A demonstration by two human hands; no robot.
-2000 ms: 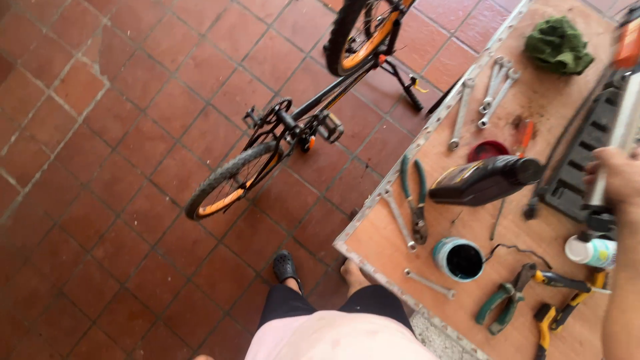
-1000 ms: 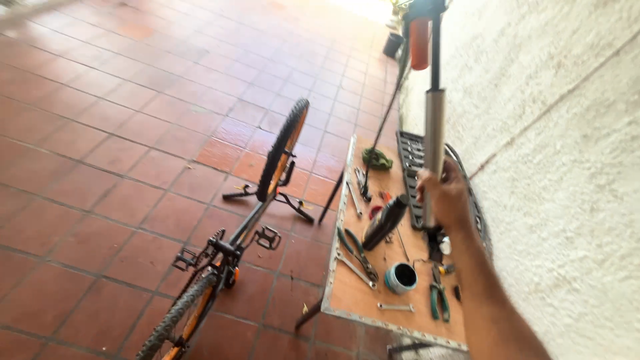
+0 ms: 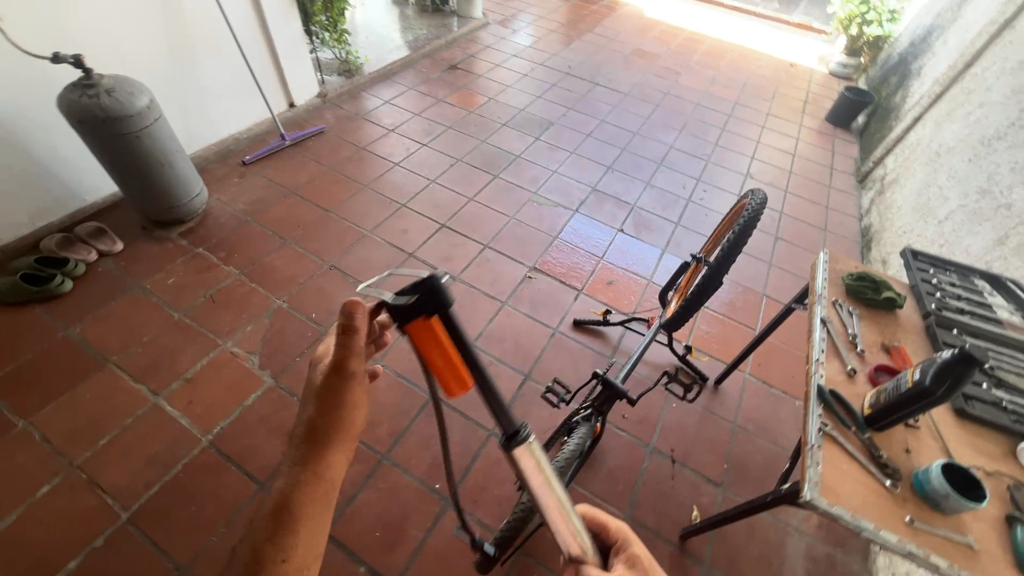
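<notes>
A bicycle hand pump [image 3: 552, 496] with a silver barrel, black rod, orange handle part and black hose slants across the lower middle. My right hand [image 3: 612, 540] is closed around its barrel at the bottom edge. Up by the black top end, my left hand [image 3: 352, 348] is raised with the fingers bent near a thin wire-like loop; whether it grips the pump is unclear. Behind the pump, a black and orange bicycle [image 3: 620, 384] stands upside down on the tiled floor, its lower wheel partly hidden by the pump.
At right a wooden worktable [image 3: 880, 500] holds wrenches [image 3: 838, 348], a black bottle [image 3: 920, 388], pliers [image 3: 860, 432], a blue-rimmed cup [image 3: 950, 486], a green cloth [image 3: 874, 290] and a socket set case [image 3: 972, 336]. A gas cylinder [image 3: 132, 144], a floor squeegee [image 3: 284, 144] and shoes [image 3: 36, 280] are at left.
The pump has moved from over the table to in front of the bicycle, held by my right hand. My left hand has come into view beside its top end. The view has swung up and left.
</notes>
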